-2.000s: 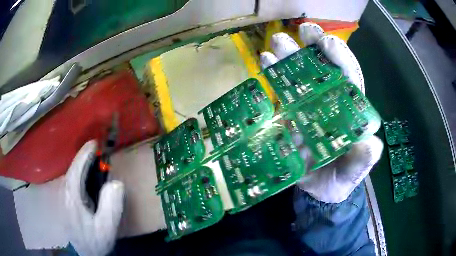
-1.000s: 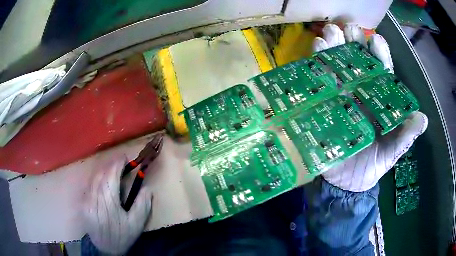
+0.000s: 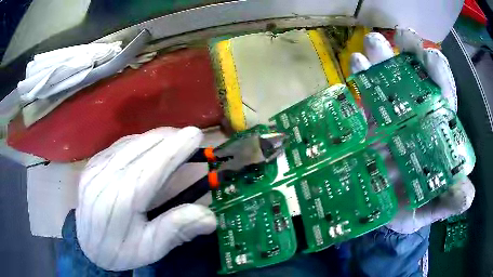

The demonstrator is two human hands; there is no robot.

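Observation:
My gloved left hand is closed around the black and orange handles of the side cutters. The metal jaws lie over the upper left part of the green PCB panel, near the gap between two boards. Whether the jaws touch the panel I cannot tell. My gloved right hand holds the panel at its right end, with fingers over the far edge and the palm side below. The panel is tilted, six boards in two rows, with small black and silver components.
A red pad lies at left, with white cloths in a grey curved holder. A padded block with yellow edges sits behind the panel. The conveyor belt at right carries another panel.
My left hand has moved right and up, bringing the cutters from beside the panel to over its left part. My right hand still holds the panel, which has shifted slightly.

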